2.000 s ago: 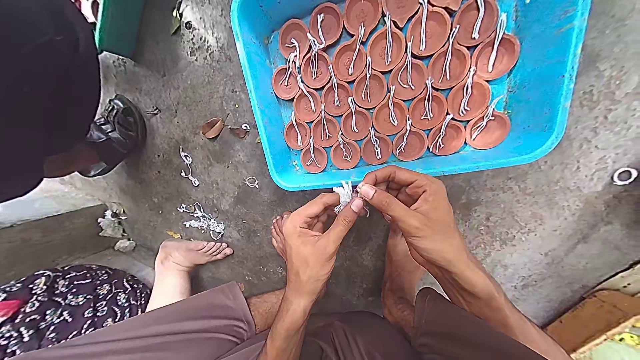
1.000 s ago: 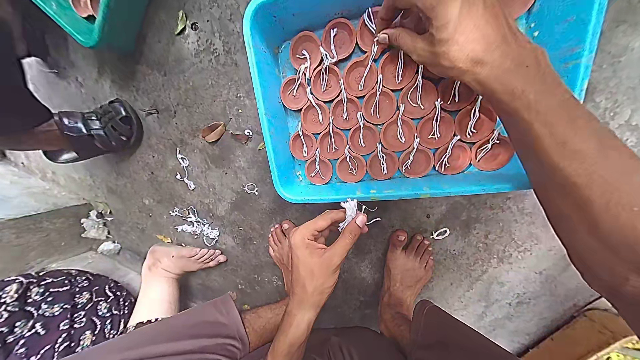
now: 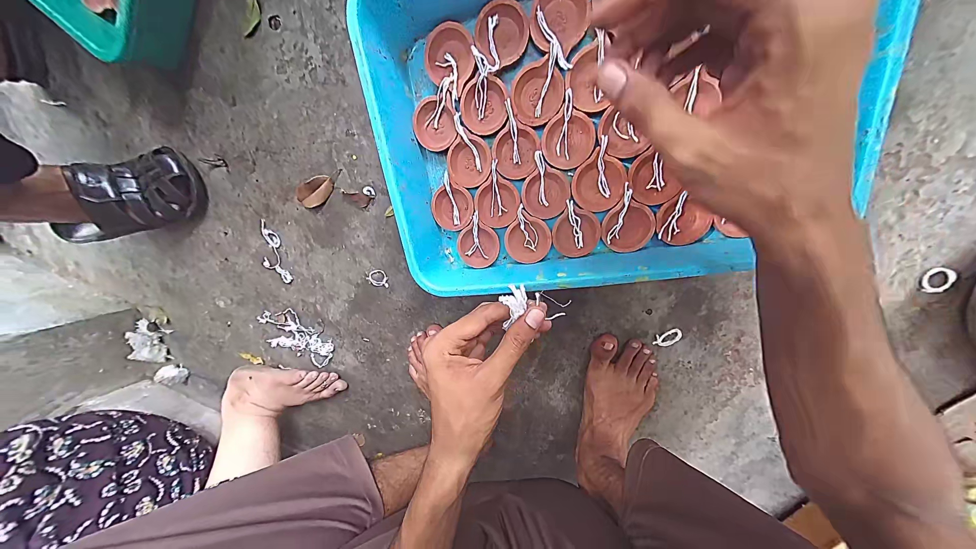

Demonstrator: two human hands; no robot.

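Note:
My left hand (image 3: 476,358) pinches a small bundle of white cotton wicks (image 3: 515,303) between thumb and fingers, just below the near rim of a blue plastic tray (image 3: 488,286). Rows of small round clay lamps (image 3: 568,141) fill the tray, and white wicks lie in those in plain view. Over the tray's right part is my right hand (image 3: 732,99), large and blurred, with thumb and fingers apart. It covers several lamps; whether anything is between its fingers cannot be made out.
Loose white threads (image 3: 299,337) and a dry leaf (image 3: 314,191) lie on the concrete floor. A person's sandalled foot (image 3: 130,191) is at the left, another person's bare foot (image 3: 282,389) below it. A green plastic container (image 3: 145,38) stands at the upper left. White rings (image 3: 938,280) lie on the floor.
My right hand was beside my left at the wick bundle two seconds ago, then reached over the upper lamps; it is now over the tray's right part. My left hand keeps the bundle.

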